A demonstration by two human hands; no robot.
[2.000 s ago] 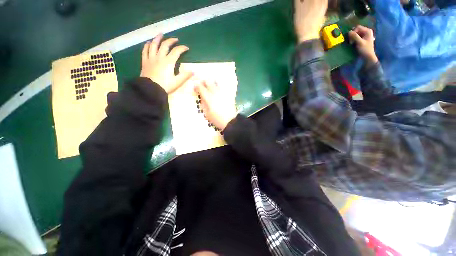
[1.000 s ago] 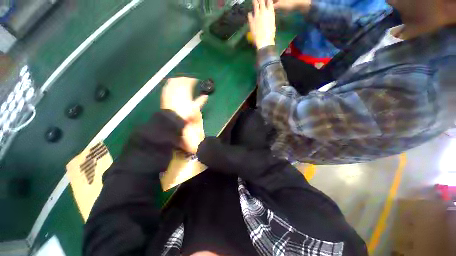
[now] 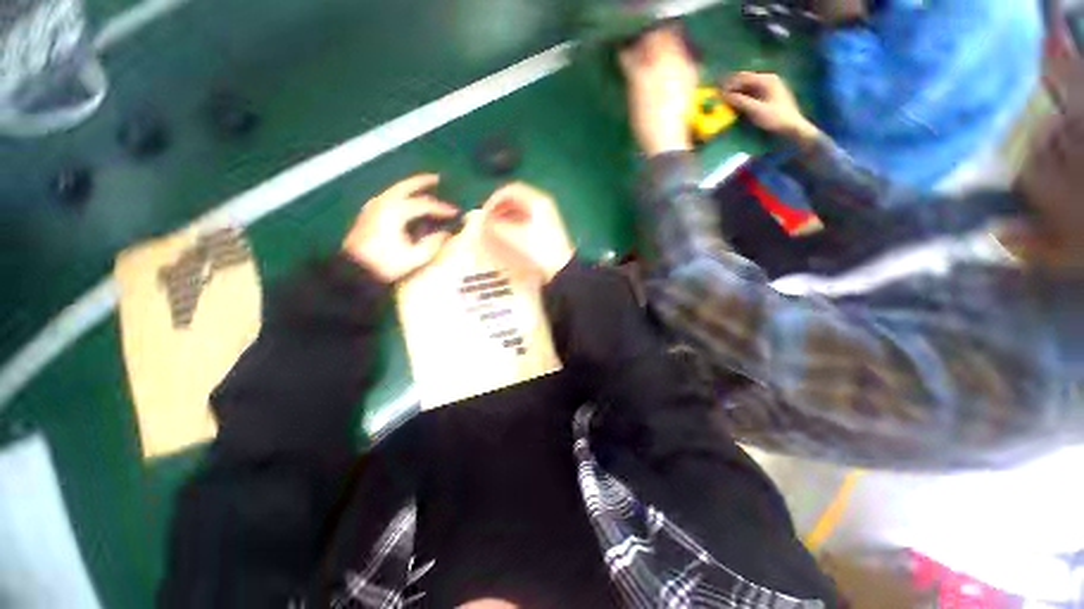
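Observation:
My left hand (image 3: 398, 226) holds a small round black part (image 3: 435, 224) between thumb and fingers, above the top edge of a tan backing sheet (image 3: 458, 369). My right hand (image 3: 529, 228) is just right of it, fingers bent toward the part; blur hides whether it holds anything. The sheet lies on the green bench in front of me with rows of small dark pads (image 3: 490, 303) on its middle. Another round black part (image 3: 497, 155) sits on the green surface beyond my hands.
A second tan sheet (image 3: 178, 369) with dark pads lies left. A pale rail (image 3: 392, 137) crosses behind; several black parts (image 3: 143, 133) sit beyond it. A white sheet (image 3: 42, 529) is far left. At right, a neighbour's plaid sleeve (image 3: 785, 315) and hands are near a yellow button box (image 3: 711, 113).
The view has swung back, with the sheets now flatter in view. My hands have come apart from their blurred overlap, uncovering the pad rows. The black part now shows in my left fingers.

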